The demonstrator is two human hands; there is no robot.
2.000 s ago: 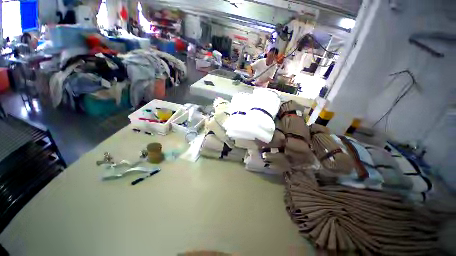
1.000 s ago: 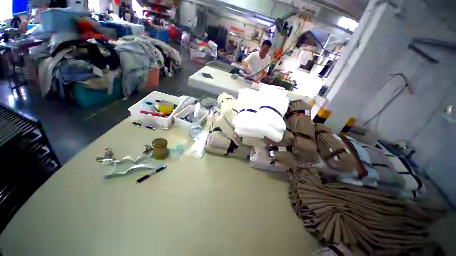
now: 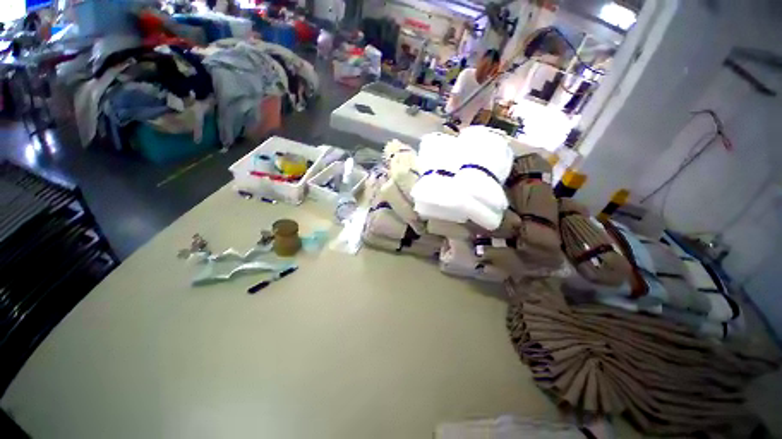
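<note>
Neither of my hands is in the picture. Brown cut panels [image 3: 617,360] lie fanned like pleats on the cream table [image 3: 317,351] at the right. A light cut piece or stack [image 3: 506,428] shows at the bottom edge, cut off by the frame, with a dark spot near its right end. Tied beige-brown bundles [image 3: 533,206] are piled behind the panels. A white bundle [image 3: 461,182] with a dark band lies on top of the pile.
A marker pen [image 3: 273,279] and curling ticket strip [image 3: 231,269] lie left, near a brown-gold roll [image 3: 285,237] and silver clips [image 3: 194,247]. White trays [image 3: 273,183] stand behind. A black rack [image 3: 51,249] stands left. A person [image 3: 470,90] is at a far table.
The view has shifted, so the table things appear somewhat higher and further right. The light stack at the bottom edge shows more and further left than before. The far person has turned and now stands more upright.
</note>
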